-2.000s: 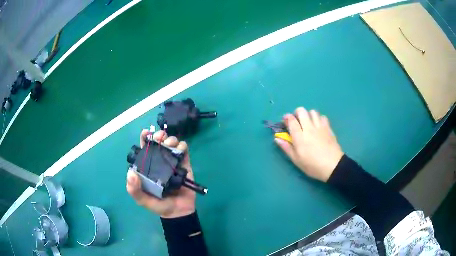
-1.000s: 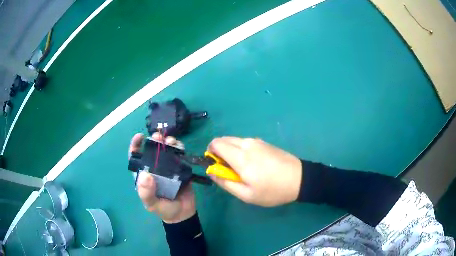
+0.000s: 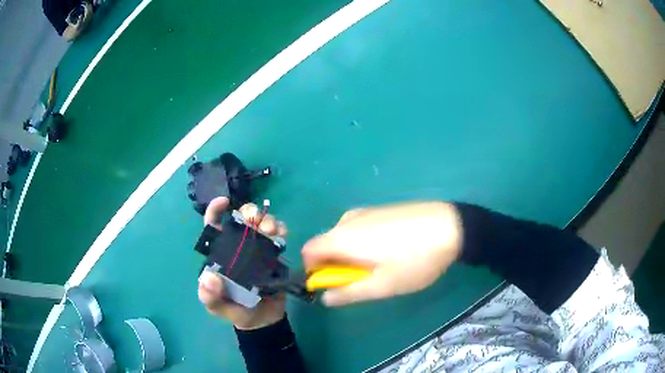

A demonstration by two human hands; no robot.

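My left hand (image 3: 244, 309) holds a black unit (image 3: 237, 251) from below, with a silvery sleeve (image 3: 232, 288) along its near side. A red lead wire crosses the unit's top and ends in a small white connector (image 3: 266, 205) at the far side. My right hand (image 3: 386, 251), blurred, is closed around the yellow-handled cutters (image 3: 337, 277). Their dark jaws are at the unit's right side, by its black arm; whether they grip anything cannot be told. A second black unit (image 3: 219, 178) lies on the green worktop just beyond my left hand.
Curved silvery sleeves (image 3: 146, 342) lie at the lower left. A white strip (image 3: 175, 156) separates the worktop from the green belt (image 3: 182, 73). Cardboard (image 3: 609, 44) lies at the upper right. Another person's hand (image 3: 76, 25) and small dark parts (image 3: 55, 127) are at the far left.
My right hand has moved left with the cutters, bringing their jaws to the held unit. The connector end of the wire has shifted. Another person's hand has appeared at the upper left.
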